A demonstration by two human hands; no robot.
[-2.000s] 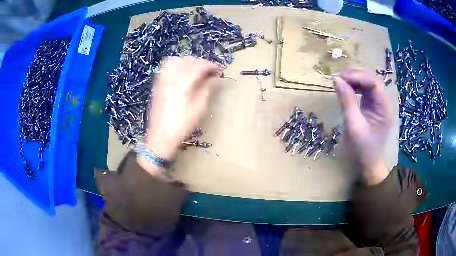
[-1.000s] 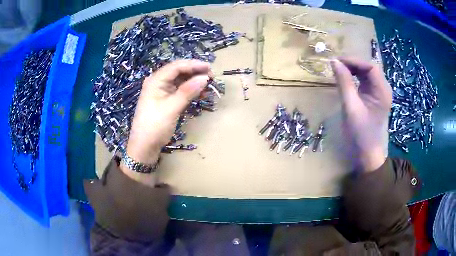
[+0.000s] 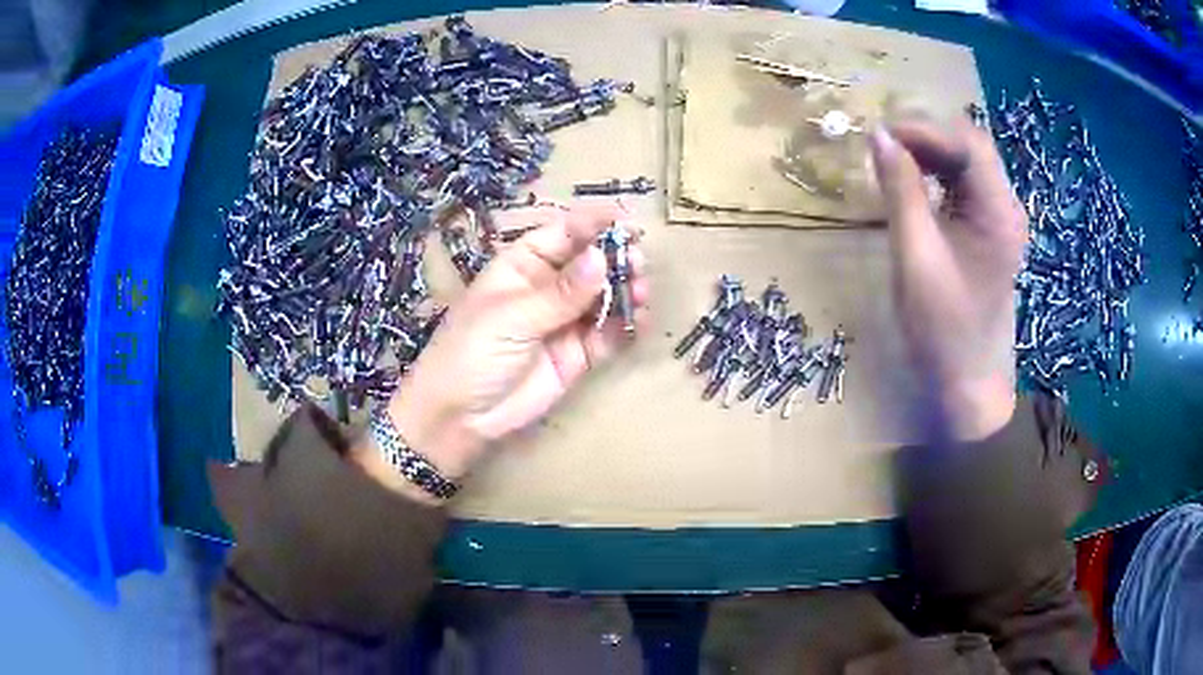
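Observation:
My left hand (image 3: 521, 323) is palm up left of centre and grips a small assembly (image 3: 620, 277), dark with a silvery collar and a thin bright arm, between thumb and fingers. My right hand (image 3: 953, 264) is blurred over the lower right edge of the stained cardboard pad (image 3: 739, 165); its thumb and fingertips are near each other, and whether they hold a thin stick cannot be told. A white dab or cap (image 3: 835, 123) sits on the pad just left of the right fingertips. A large heap of similar assemblies (image 3: 383, 172) lies left and behind my left hand.
A small group of assemblies (image 3: 765, 346) lies at the centre on the cardboard sheet (image 3: 686, 462). One assembly (image 3: 614, 187) lies alone behind my left fingertips. Another pile (image 3: 1075, 244) is at right. A full blue bin (image 3: 125, 343) stands at left; pale sticks (image 3: 798, 70) lie on the pad.
My left hand has moved right, away from the heap, and turned palm up with an assembly now clearly showing in its fingers. My right hand stays by the pad, slightly higher. The view has shifted slightly.

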